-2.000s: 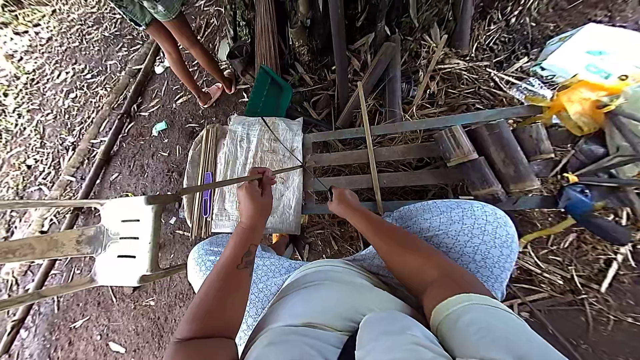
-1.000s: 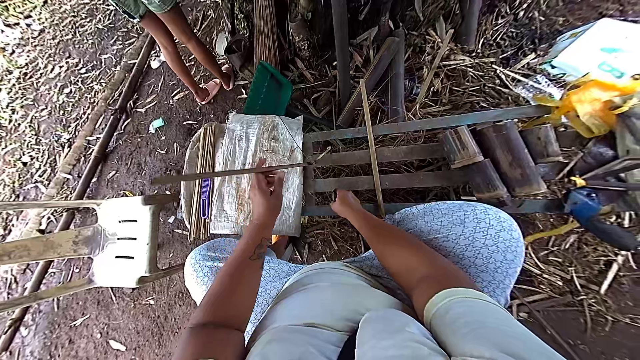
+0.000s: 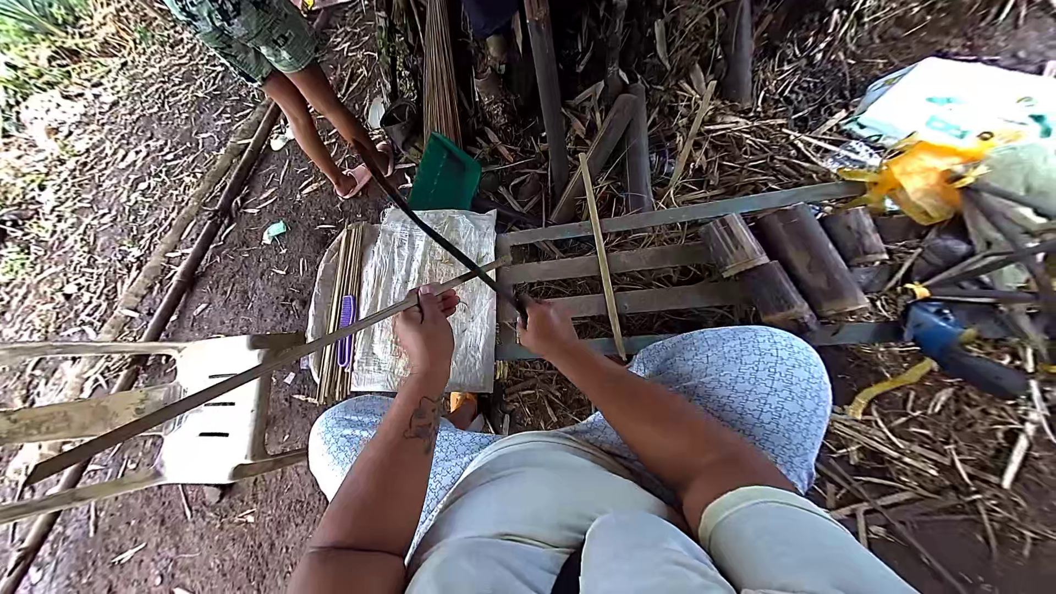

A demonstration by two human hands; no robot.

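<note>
My left hand (image 3: 426, 330) grips a long, flat bamboo strip (image 3: 247, 375), which runs from the lower left to above the board. My right hand (image 3: 544, 326) is closed on the dark end of a long curved blade or strip (image 3: 441, 238); which of the two it is, I cannot tell. This dark piece crosses the bamboo strip's end near my right hand. Below both lies a pale plastic-like sheet (image 3: 429, 363) on the bench. Beside it are a bundle of thin sticks (image 3: 332, 363) and a purple comb-like brush (image 3: 346, 332).
A slatted bench (image 3: 652, 261) holds a loose stick (image 3: 602, 256) and several cut bamboo sections (image 3: 804, 256). A plastic chair (image 3: 219, 412) stands left. A person's legs (image 3: 318, 124) are beyond, near a green dustpan (image 3: 444, 173). A yellow bag (image 3: 928, 177) lies right.
The bamboo strip now reaches much farther to the lower left than one second ago. The dark curved piece now shows plainly, extending up and left from my right hand.
</note>
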